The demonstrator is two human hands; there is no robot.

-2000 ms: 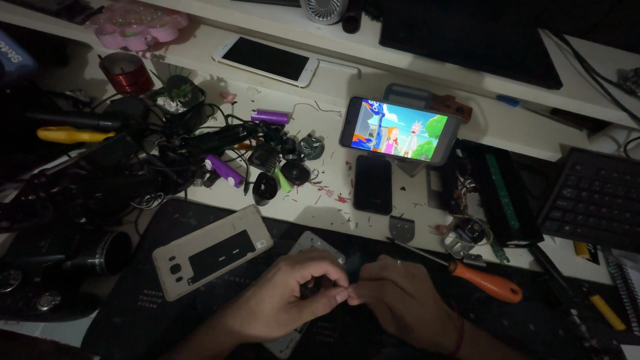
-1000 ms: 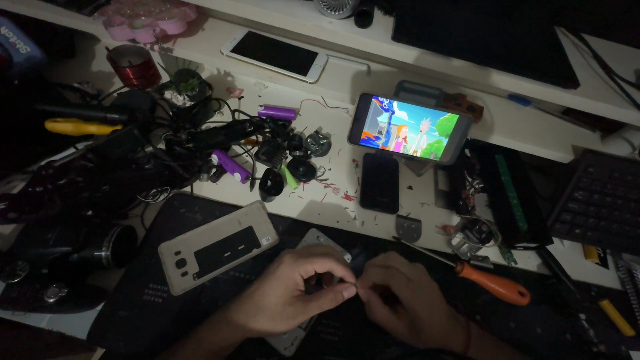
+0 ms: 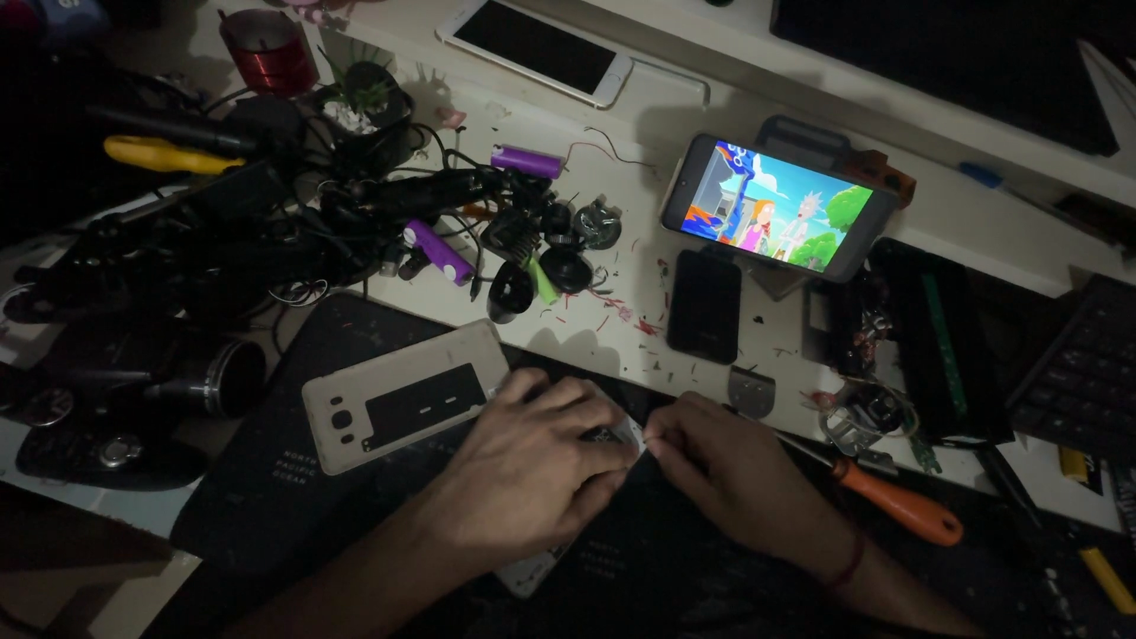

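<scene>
My left hand (image 3: pixel 541 461) lies palm down over a phone body (image 3: pixel 530 572), which shows past my fingertips and below my palm on the dark mat. Close to its right, my right hand (image 3: pixel 723 466) has thumb and forefinger pinched together near the phone's upper edge; whether something small is between them cannot be seen. A detached phone back cover (image 3: pixel 333 384) lies left of my left hand. An orange-handled screwdriver (image 3: pixel 896 501) rests to the right of my right hand, its shaft partly hidden.
A lit phone (image 3: pixel 772 209) leans on a stand behind a dark phone (image 3: pixel 704 306). Cables, purple battery cells (image 3: pixel 439 251) and small parts crowd the left. A camera (image 3: pixel 133 399) sits at far left, a white phone (image 3: pixel 537 49) on the ledge, a keyboard (image 3: pixel 1087 355) at right.
My left hand has spread from a pinch near my right fingers to lie flatter over the phone body. My right hand stays pinched close by.
</scene>
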